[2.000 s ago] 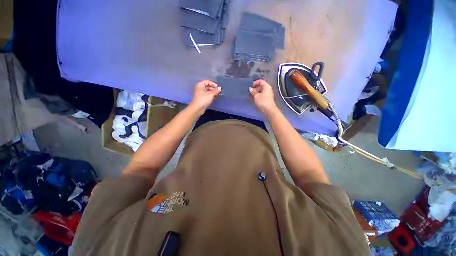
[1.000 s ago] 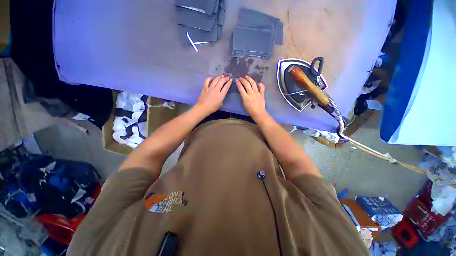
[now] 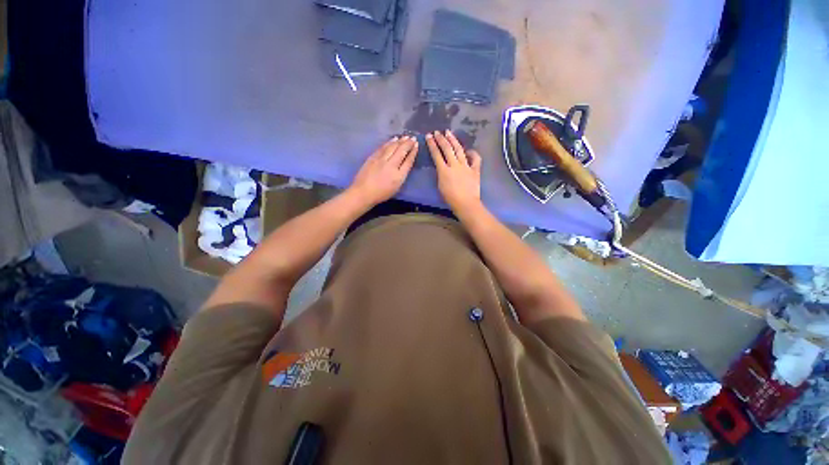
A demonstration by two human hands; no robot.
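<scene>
A small dark grey fabric piece [image 3: 423, 158] lies at the near table edge, mostly hidden under my hands. My left hand [image 3: 387, 169] is palm down with its fingertips on the left part. My right hand [image 3: 455, 170] is palm down with its fingertips on the right part. Both hold the piece against the table; the thumbs are hidden. The steam iron [image 3: 536, 150] rests right of my right hand, untouched, with its wooden handle [image 3: 564, 156] up.
A neat grey stack [image 3: 459, 68] lies straight ahead, and a fanned grey stack [image 3: 364, 36] with a white strip [image 3: 344, 73] lies left of it. Dark blotches [image 3: 432, 118] mark the lilac table cover [image 3: 227, 82]. The iron's pale cord [image 3: 664, 272] runs right. A scrap box [image 3: 202, 261] stands below left.
My hands have gone from pinching the piece's two sides to lying palm down, closer together, on it. Over the last second they have barely moved. The iron has stayed put.
</scene>
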